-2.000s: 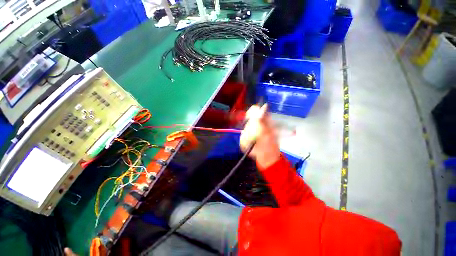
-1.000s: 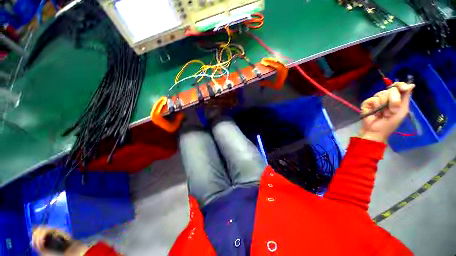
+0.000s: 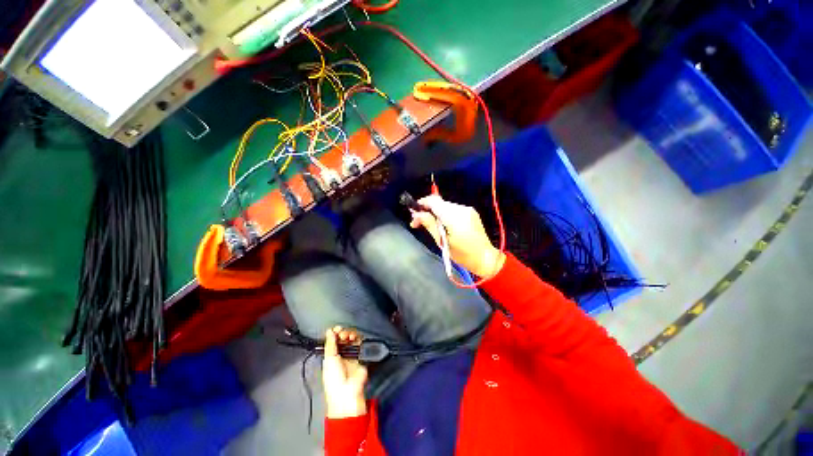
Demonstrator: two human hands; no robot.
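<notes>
My right hand (image 3: 459, 233) is above the lap, near the fixture. It holds the test probe (image 3: 445, 249), a slim pale stick with a reddish tip, and the black end of a cable (image 3: 411, 202). My left hand (image 3: 343, 365) is over my thigh, closed on a black cable assembly (image 3: 372, 351) with a thick oval moulded part; thin black ends stick out to its left. The red test lead (image 3: 493, 160) loops from the tester to the probe. The orange-brown test fixture board (image 3: 364, 142) lies along the bench edge with black and whitish connectors.
The cable tester (image 3: 134, 53) stands on the green bench (image 3: 526, 27). Yellow and white fixture wires (image 3: 294, 134) lie behind the board. Orange clamps (image 3: 225, 264) hold its ends. A black cable bundle (image 3: 120, 267) hangs over the edge. Blue bins (image 3: 579, 200) and a red bin (image 3: 579, 67) stand below.
My right hand has come in from the far right to above the lap near the board. My left hand has moved from the lower left onto the lap. The view has shifted.
</notes>
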